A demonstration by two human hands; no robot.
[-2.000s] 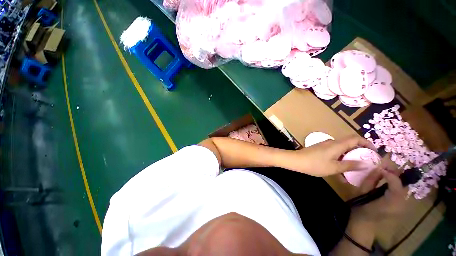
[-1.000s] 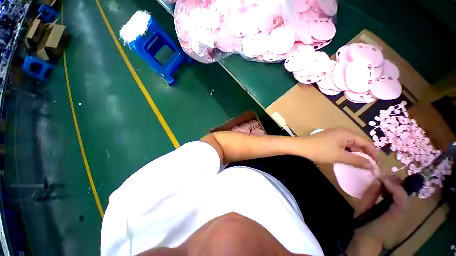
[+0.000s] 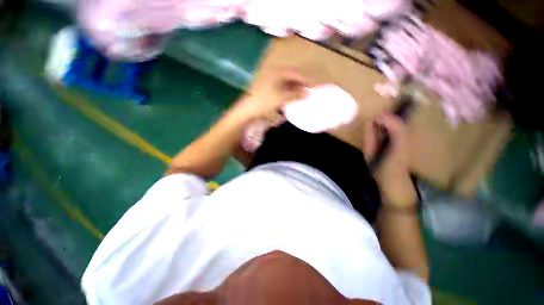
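The picture is strongly blurred. My left hand (image 3: 279,89) is at the near edge of the cardboard sheet, with its fingers at the left edge of a pale round disc (image 3: 322,108), and it appears to grip it. My right hand (image 3: 388,137) is to the right of the disc, apart from it, closed around the dark handle of the soldering iron (image 3: 405,108). The iron's tip is too blurred to make out. A heap of small pink fittings (image 3: 438,65) lies beyond my right hand.
The cardboard sheet (image 3: 310,59) lies on the green bench. A bag of pink discs (image 3: 125,27) is at the far left. Pink pieces (image 3: 255,134) show below my left forearm. A greyish clear bag (image 3: 459,219) is at the right. A blue stool (image 3: 104,68) stands on the floor.
The view has swung, so the bench items appear further left. My hands have moved apart; the disc is now with my left hand only, and my right hand keeps the iron.
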